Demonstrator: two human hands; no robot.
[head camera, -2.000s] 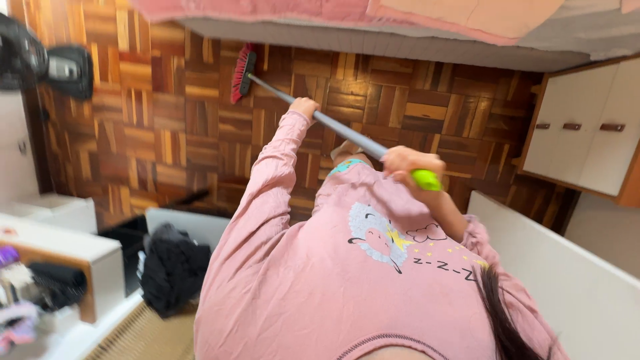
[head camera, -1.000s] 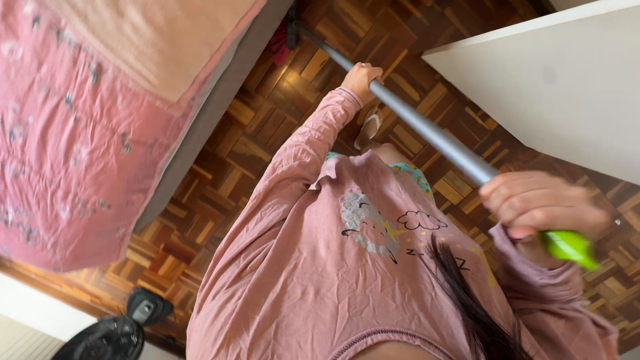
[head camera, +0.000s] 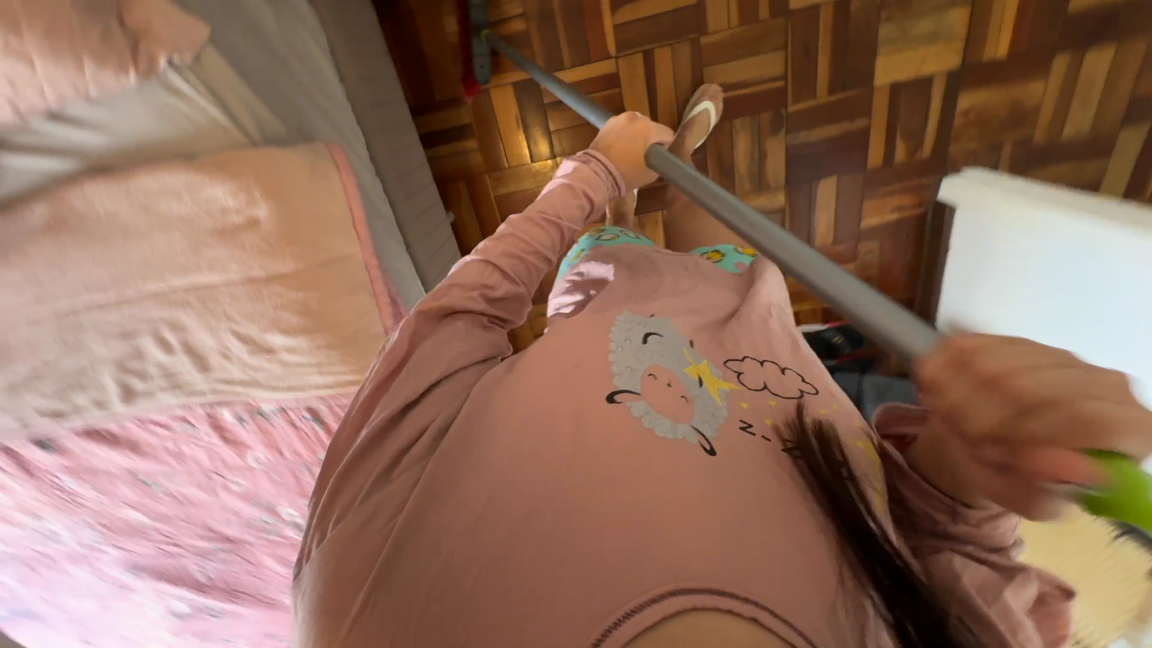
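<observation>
A grey broom handle (head camera: 792, 243) slants from the top left down to the right across my body. Around its middle my left hand (head camera: 633, 148) is closed. Nearer its bright green end cap (head camera: 1120, 490), my right hand (head camera: 1035, 418) grips the pole, somewhat blurred. At the far end, the broom head (head camera: 477, 49), dark with red bristles, rests on the parquet floor close to the bed's side; its top is cut off by the frame edge.
To the left stands a bed with a grey base (head camera: 387, 153), a peach blanket (head camera: 180, 288) and a pink floral cover (head camera: 171, 522). A white panel (head camera: 1044, 261) is at the right. My foot in a white-strapped flip-flop (head camera: 702, 112) stands on the parquet floor (head camera: 828, 108).
The view has turned and shifted a lot, bringing the bed to the left side. Both hands have stayed on the broom handle throughout.
</observation>
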